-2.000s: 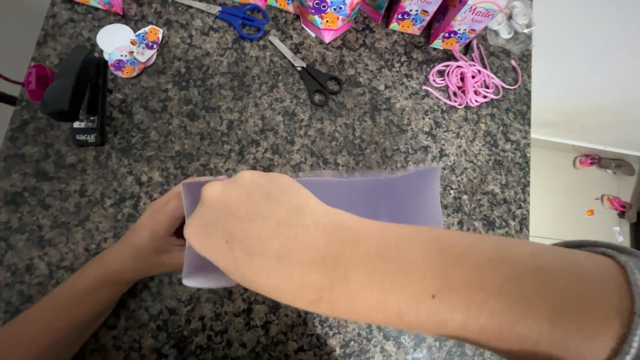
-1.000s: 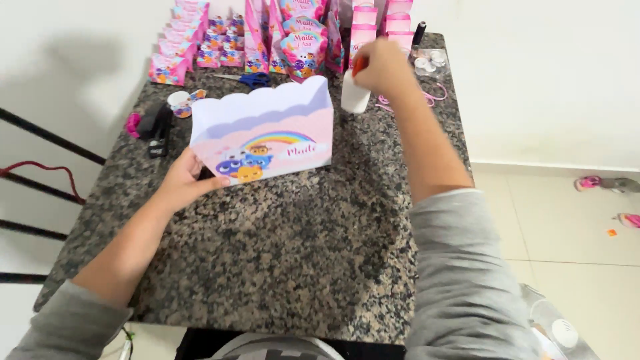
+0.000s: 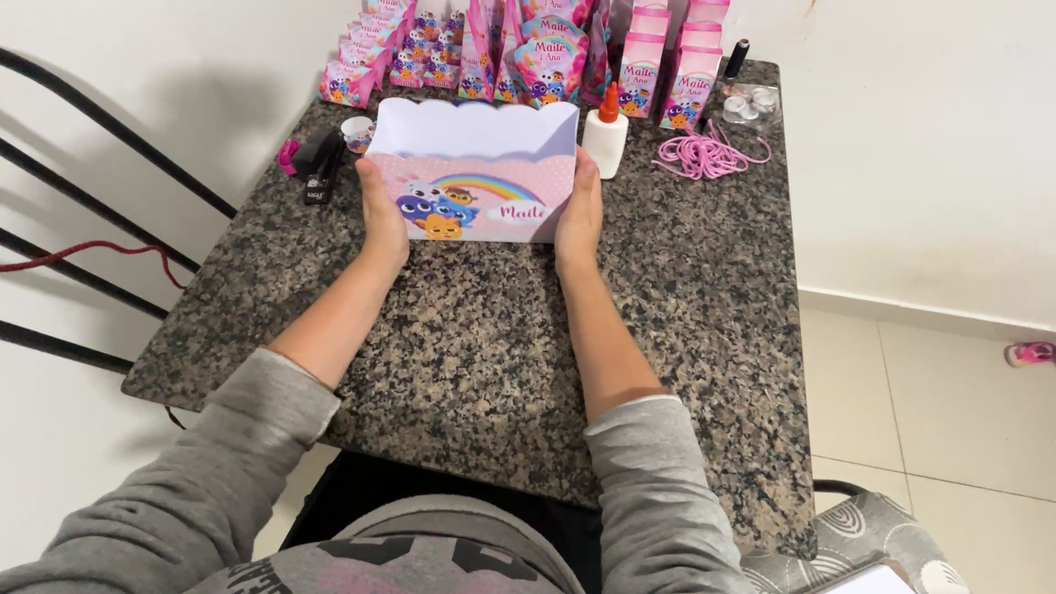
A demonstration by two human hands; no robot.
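Observation:
A pink printed paper box point(image 3: 487, 198) with a scalloped top rim, a rainbow and cartoon animals on its front is upright and open at the top. My left hand point(image 3: 384, 210) grips its left end and my right hand point(image 3: 580, 210) grips its right end, thumbs toward the front. Just right of the box, close to my right fingers, stands a white glue bottle point(image 3: 605, 142) with an orange nozzle. Whether the box's base touches the table is hard to tell.
On the granite table point(image 3: 495, 355), a black stapler point(image 3: 320, 169) lies left and a pink cord bundle point(image 3: 701, 155) right. Behind stand rows of pink party boxes point(image 3: 693, 87) and bags point(image 3: 549, 66). A black metal chair point(image 3: 91, 247) is at the left, a patterned cushion point(image 3: 858, 528) at lower right.
My right hand has left the glue bottle and moved to the box's right end. The glue bottle now stands free. The box now faces me more squarely.

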